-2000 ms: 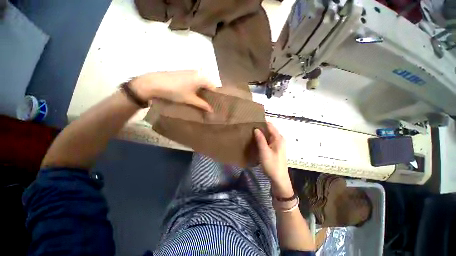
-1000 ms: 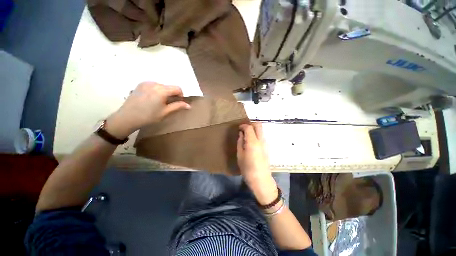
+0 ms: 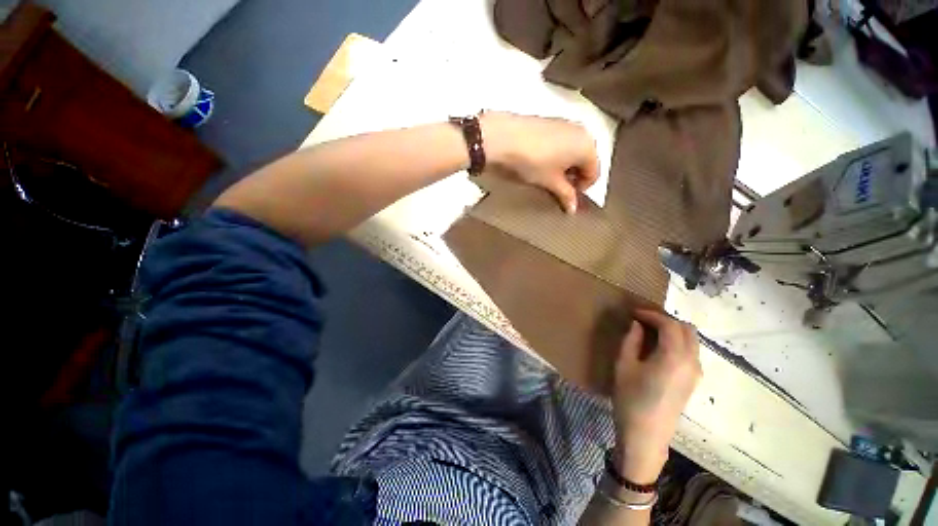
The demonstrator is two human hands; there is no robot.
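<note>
A brown ribbed fabric panel [image 3: 555, 293] lies over the front edge of the table, with a lighter ribbed layer [image 3: 576, 238] along its upper side. My left hand [image 3: 540, 159] pinches the upper left part of the lighter layer between thumb and finger. My right hand [image 3: 658, 370] holds the right end of the panel, fingers curled on it. The joined brown work [image 3: 679, 164] runs from the panel up to a crumpled heap at the back. The presser foot area [image 3: 715, 269] of the sewing machine [image 3: 859, 200] is just right of the fabric.
The worn white table [image 3: 406, 247] has a tape-like strip along its front edge. A dark phone [image 3: 858, 485] lies at its right end beside a blue tool [image 3: 872, 448]. Brown pieces [image 3: 705, 505] show below the table. A white and blue container [image 3: 182, 98] stands at the upper left.
The view has turned, so the machine and table appear tilted and further right. My left hand stays at the panel's upper left and my right hand at its right end.
</note>
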